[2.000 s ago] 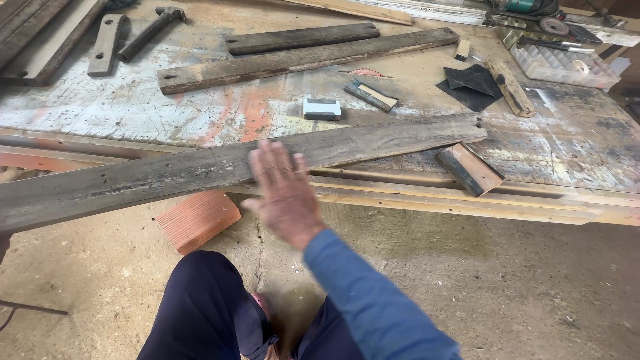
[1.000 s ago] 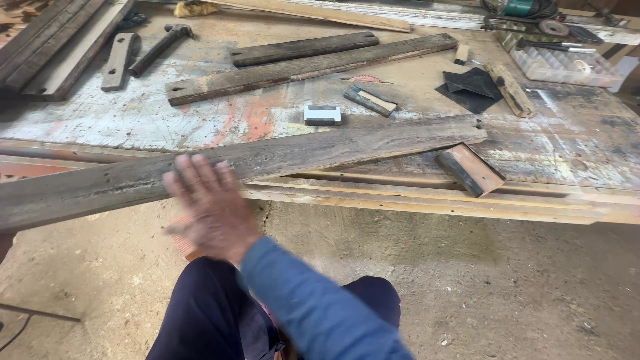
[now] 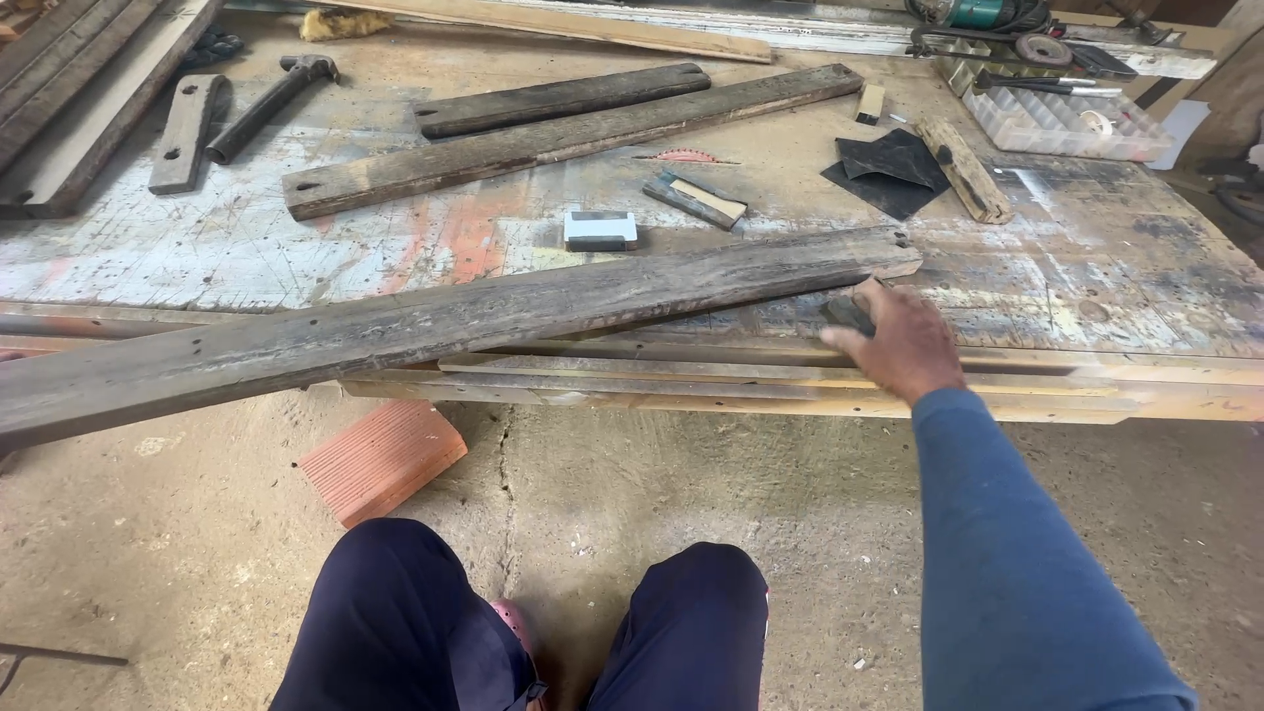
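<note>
A long weathered wooden board [image 3: 474, 311] lies slantwise over the front edge of the workbench [image 3: 1066, 286], its near end running out of view at the left. My right hand [image 3: 904, 341] is at the bench edge by the board's far end, with thumb and fingers around a small dark block [image 3: 847, 314], most of which the hand hides; how firmly it is gripped cannot be told. My left hand is out of view. Behind the board lie a white and dark block [image 3: 600, 230], a sandpaper-wrapped wooden block [image 3: 694, 199] and black sheets of sandpaper [image 3: 886, 170].
Two old wooden strips [image 3: 563, 143] [image 3: 563, 99] lie further back. A hammer [image 3: 272, 107] and a short holed wood piece [image 3: 186, 133] are at the left, near stacked boards [image 3: 99, 109]. A plastic compartment box [image 3: 1066, 123] stands at the back right. A ridged red brick [image 3: 383, 459] is on the floor.
My right hand was flat on the board and slid left along it; now it has moved right, off the board, to the dark block at the bench edge.
</note>
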